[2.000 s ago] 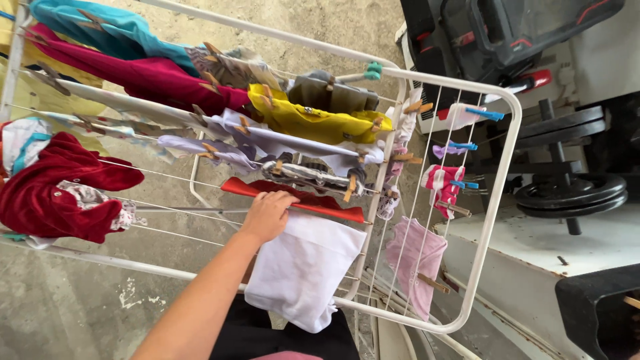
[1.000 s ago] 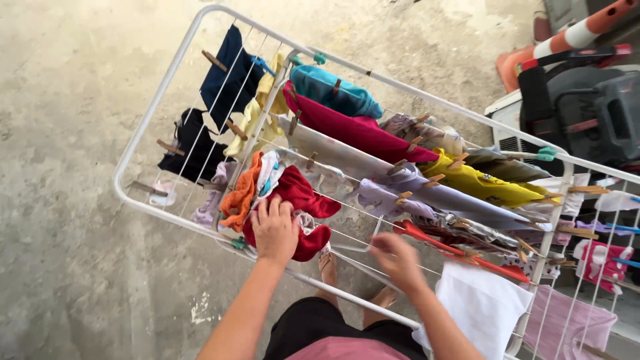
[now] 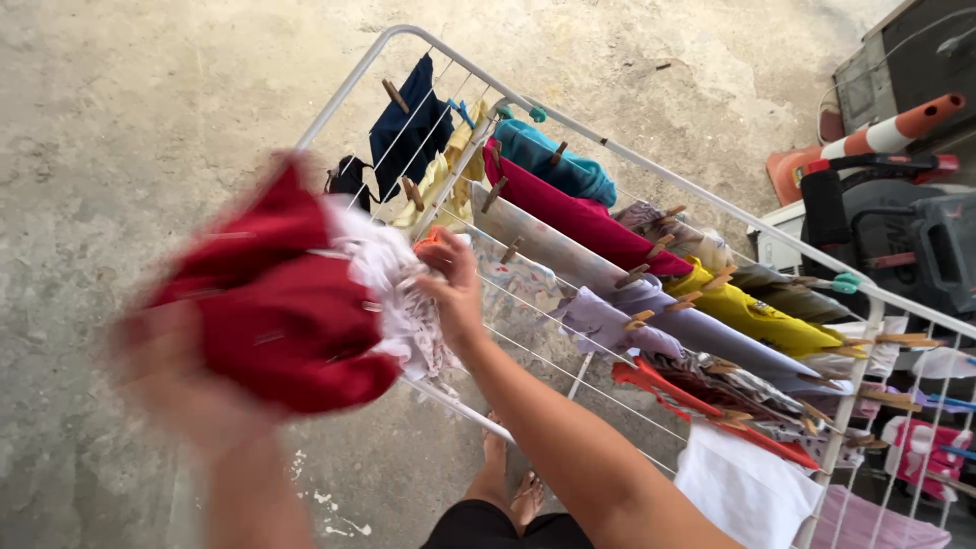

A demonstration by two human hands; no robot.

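A blurred dark red garment point(image 3: 282, 313) is lifted above the near left side of the white drying rack point(image 3: 686, 206), and my left hand point(image 3: 183, 374) is shut on it. White frilled fabric point(image 3: 393, 282) hangs from its right side. My right hand point(image 3: 456, 290) touches that white fabric with bent fingers; whether it grips is unclear. Behind the fingers a bit of orange cloth point(image 3: 433, 239) shows. Pegged on the rack are a navy garment point(image 3: 412, 126), a magenta garment point(image 3: 579, 213), a yellow garment point(image 3: 747, 305) and a red-orange one point(image 3: 686, 396). A white cloth point(image 3: 743, 484) lies over its near wires.
Wooden clothespins point(image 3: 494, 195) hold much of the laundry. Beyond the rack at the right are an orange and white traffic cone point(image 3: 877, 141) and a dark machine or case point(image 3: 938, 229). My feet point(image 3: 526, 496) stand on the concrete floor beneath the rack's near edge.
The red garment lay on the rack's wires under my left hand; now it is raised in that hand, off the wires. My right hand has moved left to the white fabric.
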